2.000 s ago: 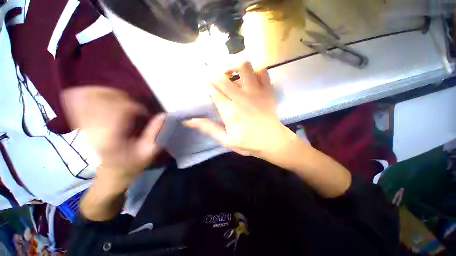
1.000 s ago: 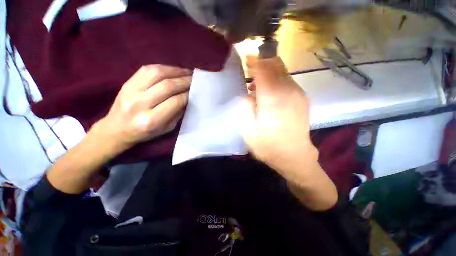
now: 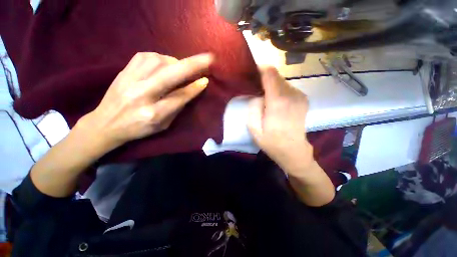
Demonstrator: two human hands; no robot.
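A large maroon garment panel (image 3: 175,30) covers the table in front of me and reaches up to the sewing machine head (image 3: 300,25). A white cloth piece (image 3: 236,125) shows at the panel's lower right, partly under the maroon cloth and my right hand. My left hand (image 3: 150,95) lies on the panel with its fingers spread. My right hand (image 3: 281,115) is at the panel's right edge over the white piece, index finger pointing up; whether it pinches cloth is hidden. The needle area is partly hidden by the machine head.
Metal thread snips (image 3: 348,78) lie on the table right of the machine head. White cloth with dark lines (image 3: 20,140) lies at the left. Below the table edge at right are maroon cloth (image 3: 325,145) and a white panel (image 3: 388,145).
The maroon panel has moved right over most of the white piece and up to the needle area. My left hand has opened and now rests on the panel. My right hand stays near the right edge.
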